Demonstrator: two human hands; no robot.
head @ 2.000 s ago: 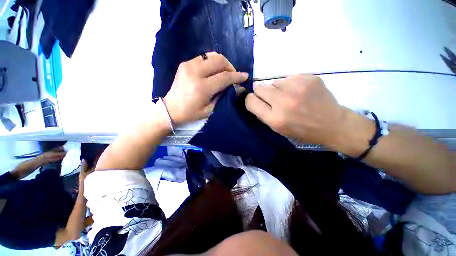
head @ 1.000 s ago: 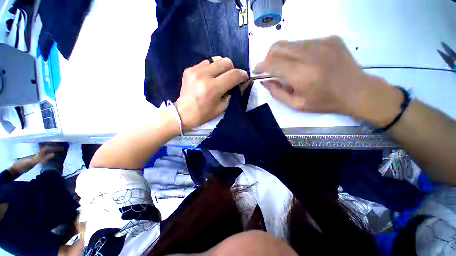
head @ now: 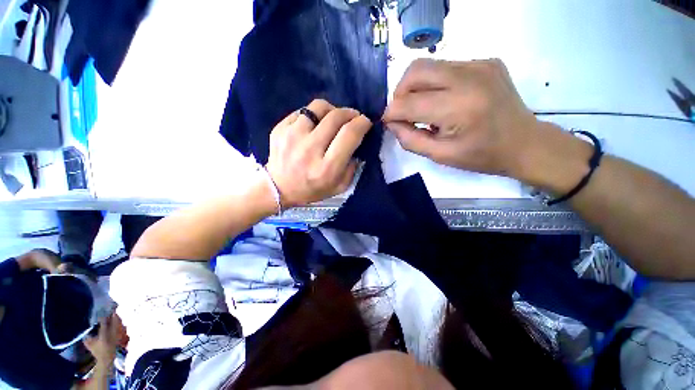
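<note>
A dark navy garment panel [head: 293, 72] lies on the white table under the presser foot [head: 380, 29] at the top and hangs over the front edge into my lap. My left hand [head: 316, 152] presses on the panel with bent fingers and pinches its right edge between thumb and fingertips. My right hand [head: 461, 114] is just right of it, thumb and index fingertips pinched together at the same fabric edge. What lies between the right fingertips is too small to tell. A grey cylindrical attachment with a blue rim [head: 422, 24] is right of the foot.
Snips [head: 680, 99] lie at the far right. A measuring tape [head: 518, 219] runs along the table's front edge. Dark cut pieces [head: 103, 34] hang at the upper left. Folded grey cloth [head: 255, 266] is below the edge. Another person [head: 46, 320] is at the lower left.
My right hand moved away from the left hand, then back to the fabric edge. The fabric flap under my hands has opened out and lies lower. The other person has shifted.
</note>
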